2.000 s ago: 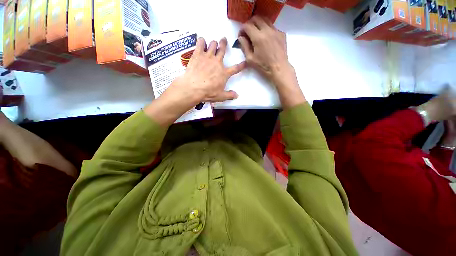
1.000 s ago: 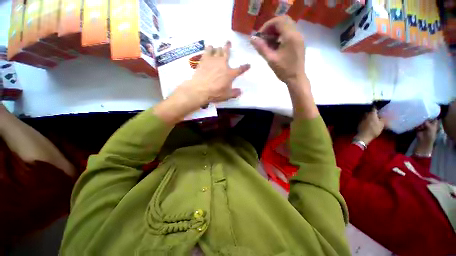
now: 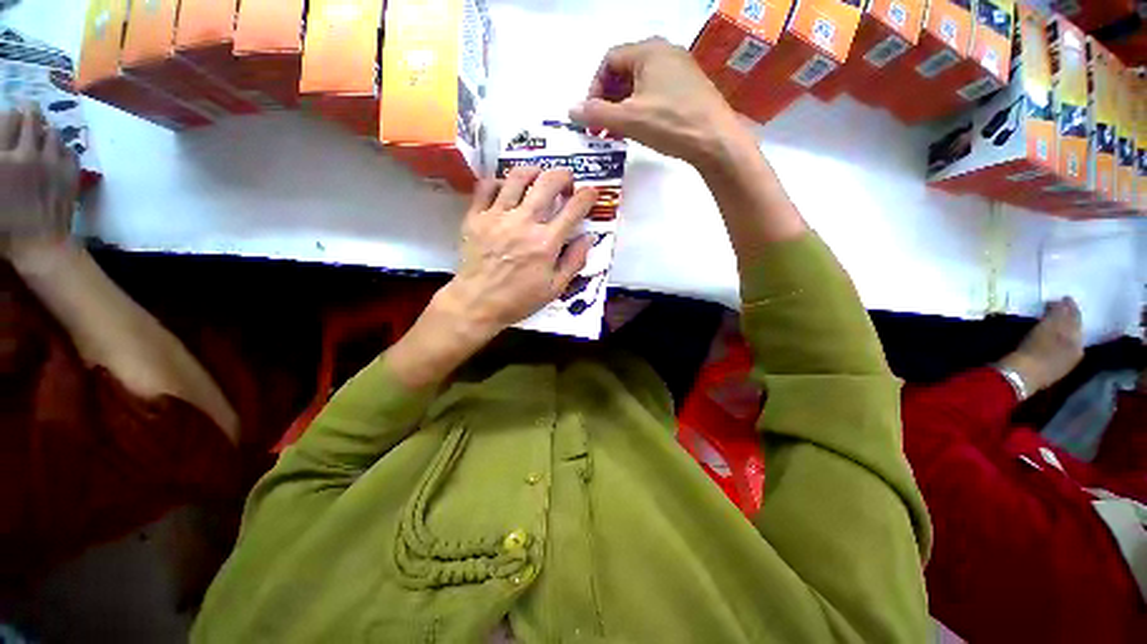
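Observation:
A retail carton (image 3: 581,315) lies flat on the white table with its white printed face up, its near end at the table's front edge. My left hand (image 3: 518,245) lies over the left and middle of that face, fingers spread a little, pressing on it. My right hand (image 3: 660,101) is at the carton's far end, thumb and fingers close together at the top edge. A small dark strip shows at its fingertips; I cannot tell whether it is held or lies on the carton.
Orange cartons stand in a row at the left (image 3: 340,57), more behind my right hand (image 3: 868,50) and at the right (image 3: 1050,145). Another person's hand (image 3: 35,183) rests by a carton at the far left. A person in red sleeves (image 3: 981,440) sits at the right.
The carton and my left hand appear further right in view. My right hand, raised beside the carton a second ago, is now at its far end. The neighbour's white item is no longer in view.

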